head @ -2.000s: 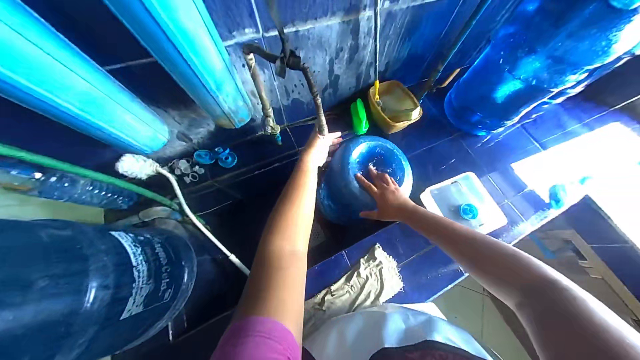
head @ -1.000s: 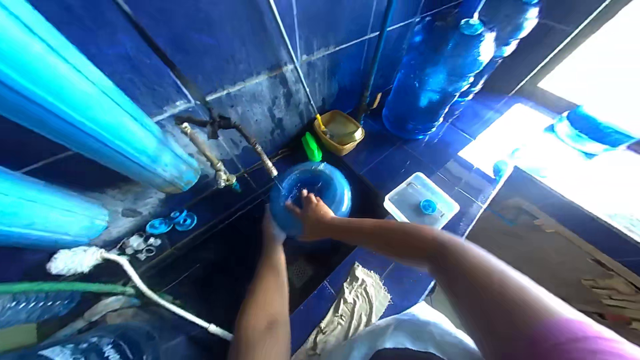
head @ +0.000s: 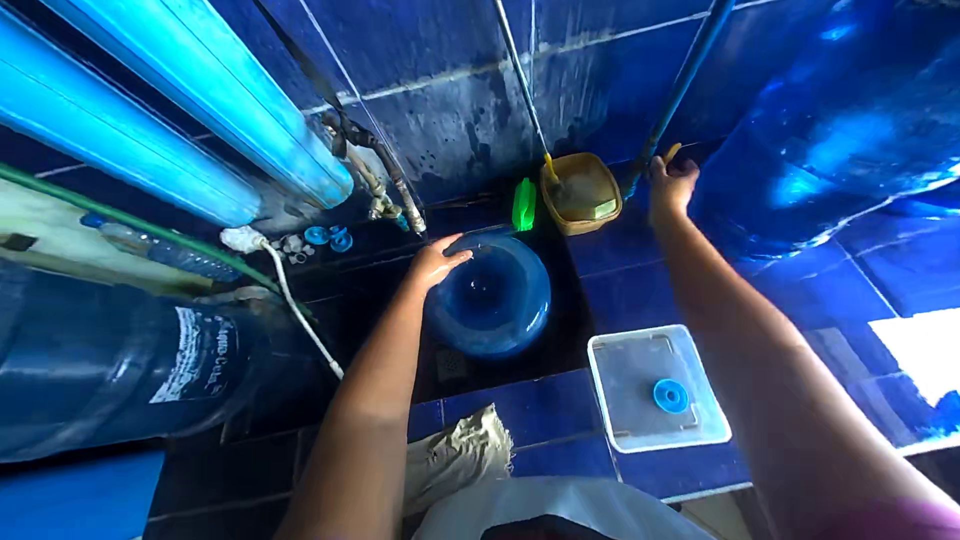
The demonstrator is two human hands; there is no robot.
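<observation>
A blue plastic water jug (head: pixel 491 300) stands in the dark sunken basin, its rounded end facing up. My left hand (head: pixel 440 262) rests on the jug's upper left edge, thumb and fingers apart, below the old tap (head: pixel 409 206). My right hand (head: pixel 673 180) is away from the jug, beside the wall, with its fingers bent at a yellowish handle (head: pixel 673 154); whether they are closed on it is unclear. Just left of that hand sits a yellow plastic tub (head: pixel 581 217) with cloudy water and a block in it. A green plastic bottle (head: pixel 524 204) lies between tub and jug.
A translucent lid (head: pixel 630 390) bears a blue cap (head: pixel 670 396). A crumpled cloth (head: pixel 469 454) lies at the ledge. Large jugs stand right (head: pixel 847 150) and left (head: pixel 90 360). Light blue pipes (head: pixel 225 97), a white hose (head: pixel 296 304) and loose blue caps (head: pixel 328 237) are at left.
My right hand has left the jug's top and moved right to the yellowish handle by the wall. My left hand remains at the jug. The view has shifted.
</observation>
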